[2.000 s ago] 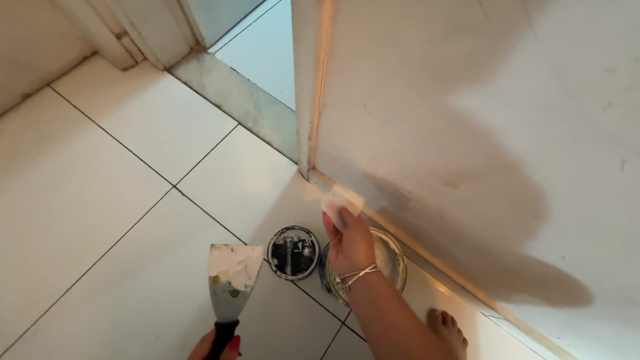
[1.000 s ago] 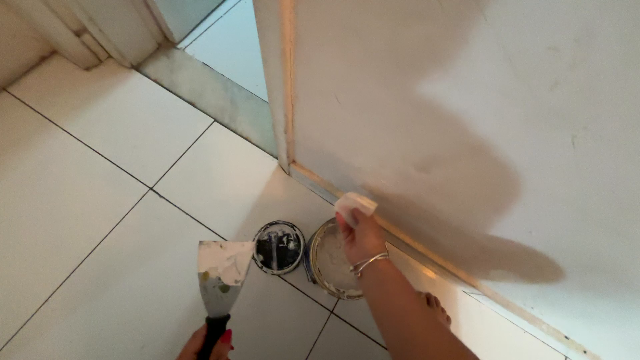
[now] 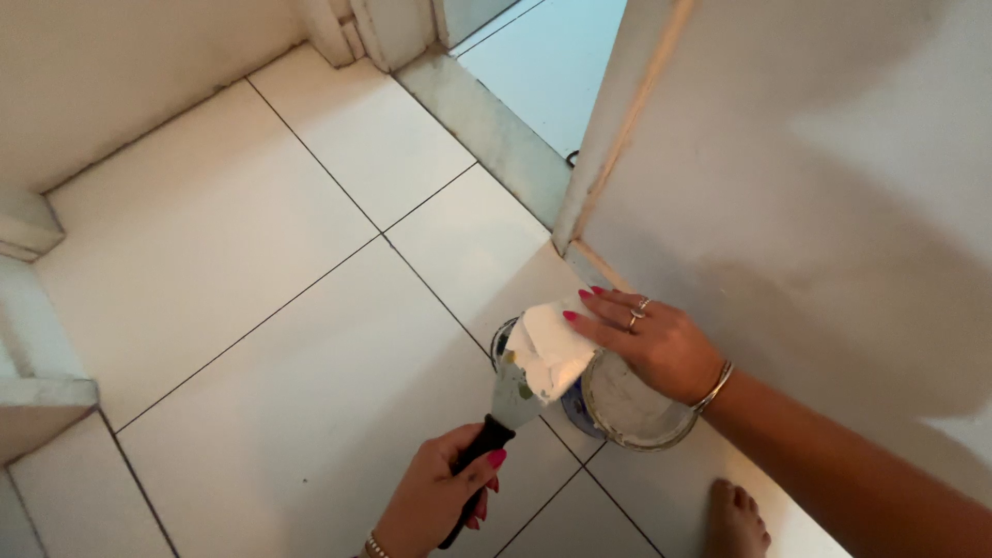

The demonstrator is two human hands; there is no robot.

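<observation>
My left hand [image 3: 438, 492] is closed around the black handle of a putty knife [image 3: 513, 399], whose wide metal blade carries white filler [image 3: 550, 380]. With its fingers, my right hand [image 3: 659, 341] holds a thin white flat piece [image 3: 554, 329], perhaps a plastic spreader, against the filler on the blade. Below my right hand stands a round can [image 3: 632, 403] with pale material on or in its top. A round lid or can [image 3: 502, 341] with a dark inside lies mostly hidden behind the blade and the white piece.
A pale door or panel [image 3: 775, 178] with a bare wooden edge rises at the right. Beyond its edge is a stone threshold [image 3: 488, 132]. White floor tiles [image 3: 310, 349] spread at the left. A bare foot [image 3: 740, 519] stands near the can.
My right hand has moved from beside the panel's lower edge to the putty knife's blade, with the white piece still in it. The view has shifted.
</observation>
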